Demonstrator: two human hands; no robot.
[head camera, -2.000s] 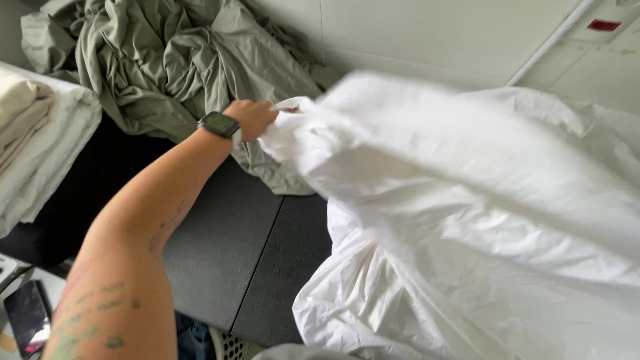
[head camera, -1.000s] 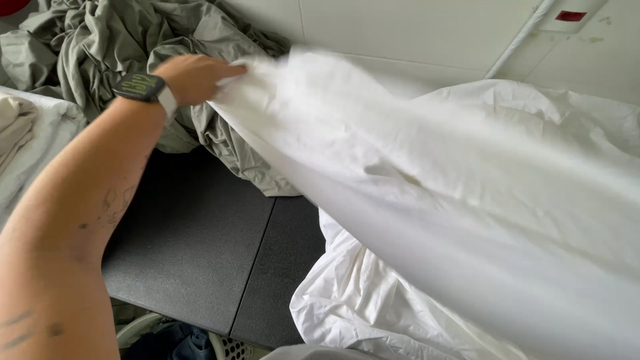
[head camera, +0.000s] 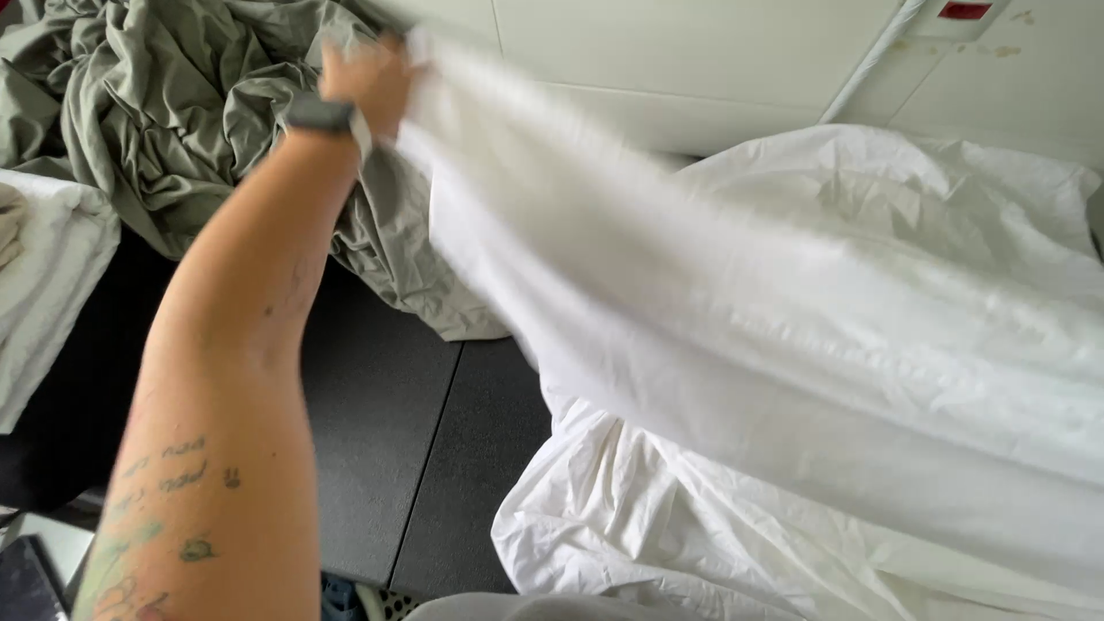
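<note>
At the upper left my left hand (head camera: 373, 82), blurred and wearing a watch (head camera: 321, 115), grips the edge of a large white cloth (head camera: 690, 285). The cloth stretches from there down across the right half of the view, partly blurred by motion. More crumpled white fabric (head camera: 638, 509) lies below it, and a raised fold stands near the wall. Behind and left of my hand is a crumpled grey-green cloth (head camera: 155, 112). My right hand is out of view.
A dark table (head camera: 371, 431) with a seam lies underneath. Folded white textiles (head camera: 52, 259) are at the left edge, above a dark phone (head camera: 30, 578). A pale tiled wall (head camera: 673, 52) with a cord and a red switch (head camera: 964, 10) runs behind. A perforated basket (head camera: 397, 604) shows at the bottom.
My left hand keeps its hold on the white cloth; the cloth's stretched part has shifted and changed shape. The view has shifted slightly.
</note>
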